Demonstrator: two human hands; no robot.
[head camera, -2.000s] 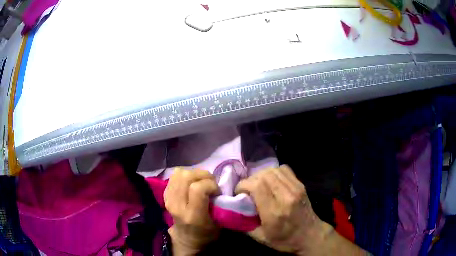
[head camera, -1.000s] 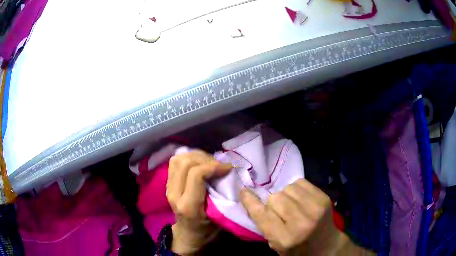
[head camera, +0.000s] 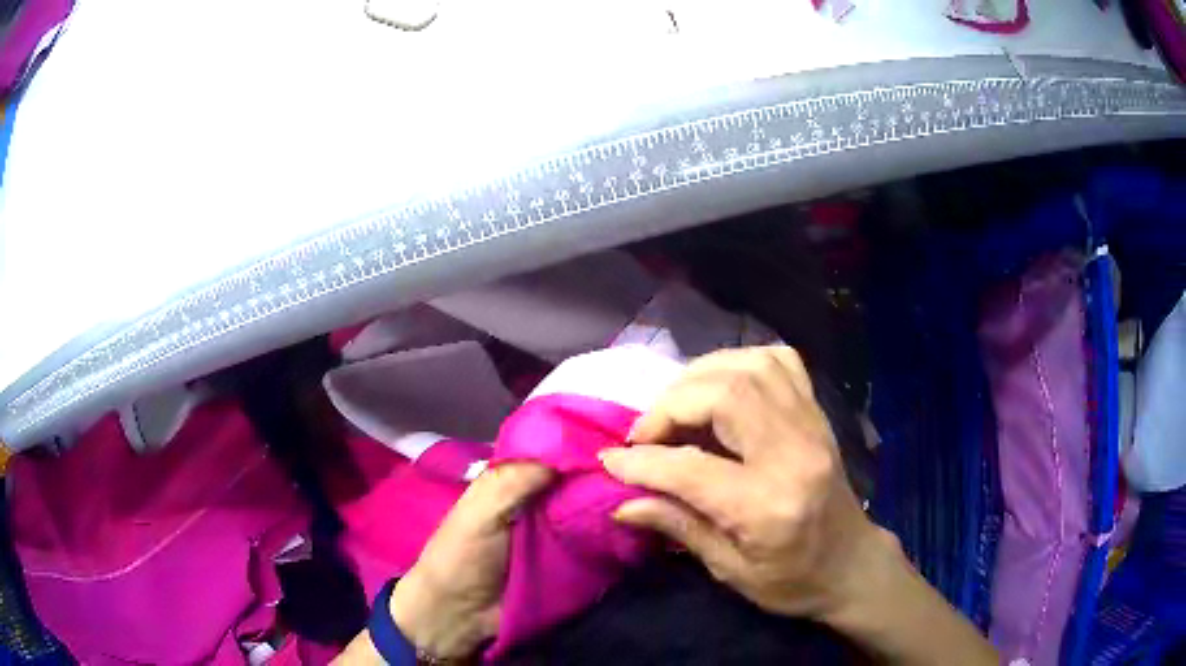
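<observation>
The bright pink garment (head camera: 572, 527) with pale lilac lining (head camera: 605, 373) is held below the table's front edge. Its pink side faces up between the hands, and the lilac part shows behind it. My left hand (head camera: 462, 559), with a dark blue band at the wrist, grips the pink cloth from the left, its fingers partly hidden under the cloth. My right hand (head camera: 754, 481) pinches the pink cloth from the right between thumb and fingers. More lilac lining pieces hang behind, under the table edge.
The white table (head camera: 299, 117) has a ruled scale (head camera: 585, 182) along its curved front edge. Small pink scraps (head camera: 988, 16) lie at its far right. More pink cloth (head camera: 143, 520) hangs at lower left. Dark blue cloth (head camera: 923, 390) and a mauve piece (head camera: 1041, 455) are at right.
The held part has been turned from lilac lining uppermost to pink side uppermost. My left hand has moved lower, partly beneath the cloth. The view has shifted, and the table scraps sit higher.
</observation>
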